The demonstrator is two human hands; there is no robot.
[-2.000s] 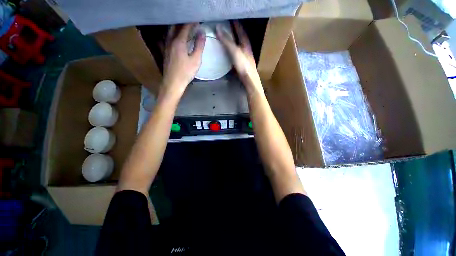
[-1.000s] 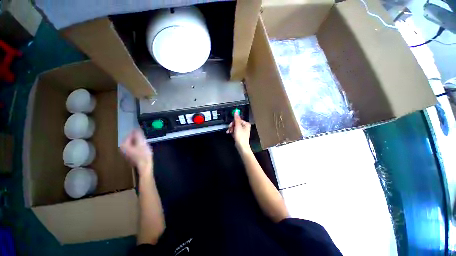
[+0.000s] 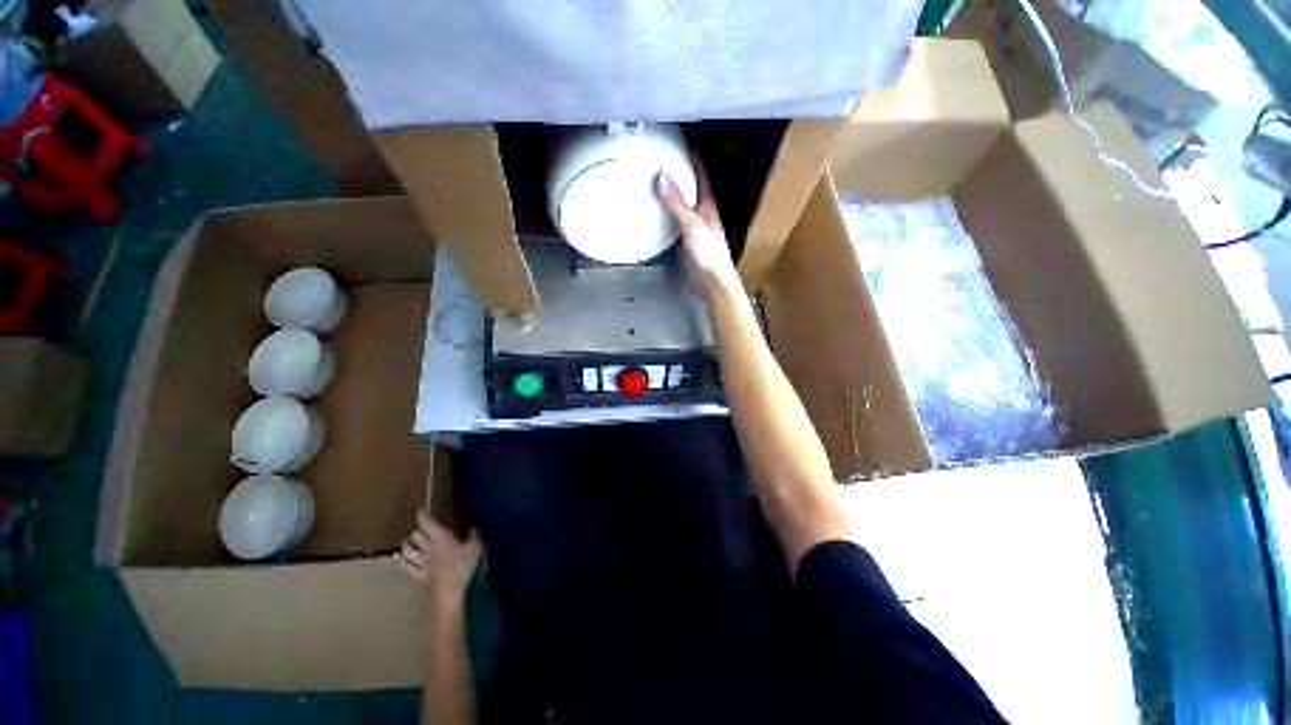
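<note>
A white plastic housing (image 3: 612, 206) sits in the machine opening above the grey metal bed (image 3: 602, 309). My right hand (image 3: 699, 234) is on its right side, thumb across the front face and fingers behind the side, partly hidden. My left hand (image 3: 445, 554) is low at the right edge of the left carton (image 3: 283, 623), touching the rim, with no housing in it. The black panel shows a green button (image 3: 528, 384) and a red button (image 3: 633, 380); my right forearm mostly covers the other green button.
The left carton holds several white housings (image 3: 290, 364) in a column. The right carton (image 3: 1090, 283) holds crinkled clear plastic (image 3: 951, 333). Cardboard guards (image 3: 456, 213) flank the opening under a grey cloth (image 3: 609, 57). A white surface (image 3: 991, 567) and green conveyor (image 3: 1203, 567) lie at right. Red stools (image 3: 64, 149) stand at left.
My right hand has left the green button and moved up onto the housing. My left hand has moved down to the left carton's edge. The whole view has shifted.
</note>
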